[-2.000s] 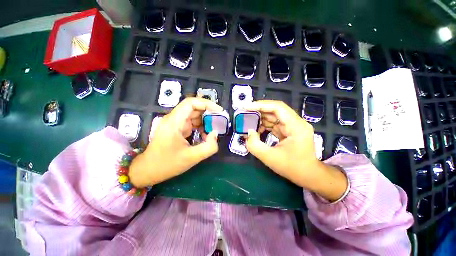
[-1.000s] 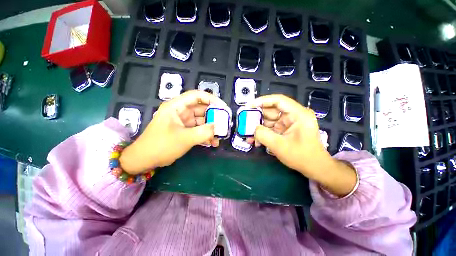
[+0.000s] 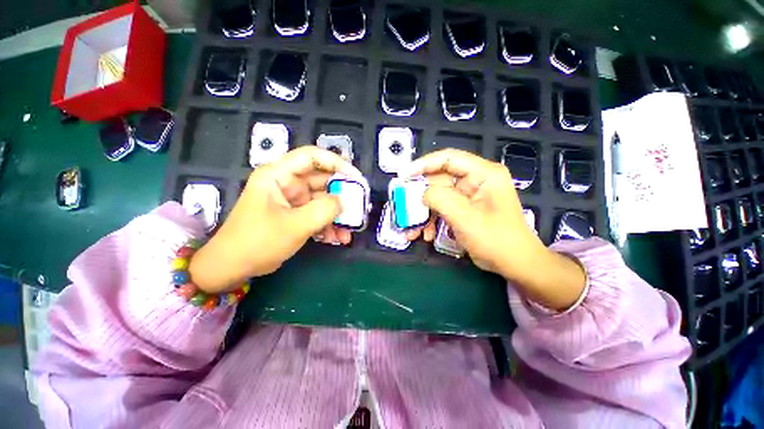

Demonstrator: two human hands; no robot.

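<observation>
My left hand (image 3: 281,209) holds a strapless smartwatch (image 3: 349,204) by its edges, thumb at the lit display. My right hand (image 3: 469,214) holds a second smartwatch (image 3: 410,204) the same way. Both displays face me and show a blue band beside a white area. The two units are side by side, a small space apart, above the black foam tray (image 3: 209,136). The tray holds dark-faced watches in its rear and right pockets. Pale units lie case back up in the nearer pockets, such as one watch (image 3: 270,145). My hands hide some front pockets.
A red box (image 3: 151,71) stands at the left, with two set-aside watches (image 3: 154,129) beside it. A loose unit (image 3: 70,188) lies further left. A paper note (image 3: 658,167) with a pen (image 3: 616,159) lies between the foam tray and a second black tray (image 3: 719,180) at the right.
Both displays went from teal and dull pink to brighter blue and white. The right thumb has moved over its watch's edge. The view has shifted, so the bench things appear further left.
</observation>
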